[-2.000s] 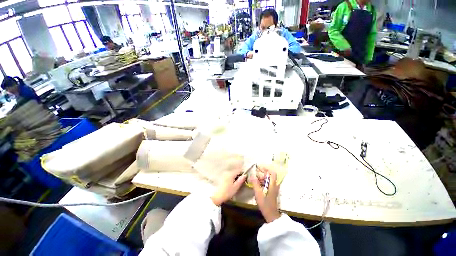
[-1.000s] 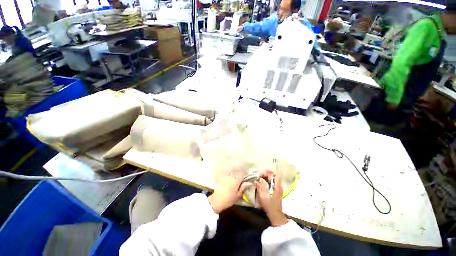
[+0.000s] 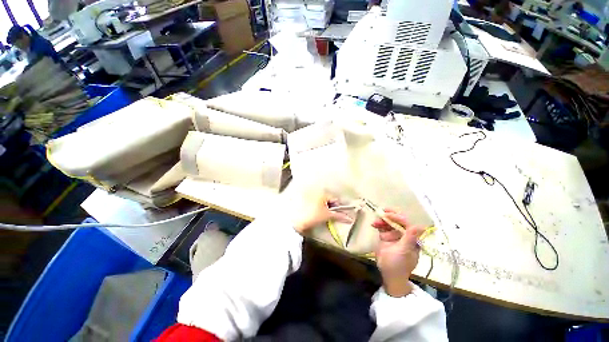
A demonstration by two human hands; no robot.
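A beige fabric workpiece (image 3: 380,175) with yellow edge binding lies on the pale table at its front edge. My left hand (image 3: 319,212) holds a part of the fabric near its lower edge. My right hand (image 3: 397,244) holds a slim yellow-and-white pen-like tool (image 3: 389,221), its thin tip pointing up and left at the fabric near my left fingers. A thin pale cord hangs at the table edge beside my right hand. The exact spot pinched by my left fingers is too small to tell.
Folded beige pieces (image 3: 127,137) lie at the table's left. A white machine housing (image 3: 404,63) stands behind. A black cord (image 3: 511,194) lies at right. A blue bin (image 3: 57,284) with fabric is lower left. A pale cable crosses at left. A person (image 3: 30,43) is far left.
My right hand has moved right, away from my left hand, and the tool shows more clearly. The fabric is spread differently. The view has shifted; the people behind the machine are out of view.
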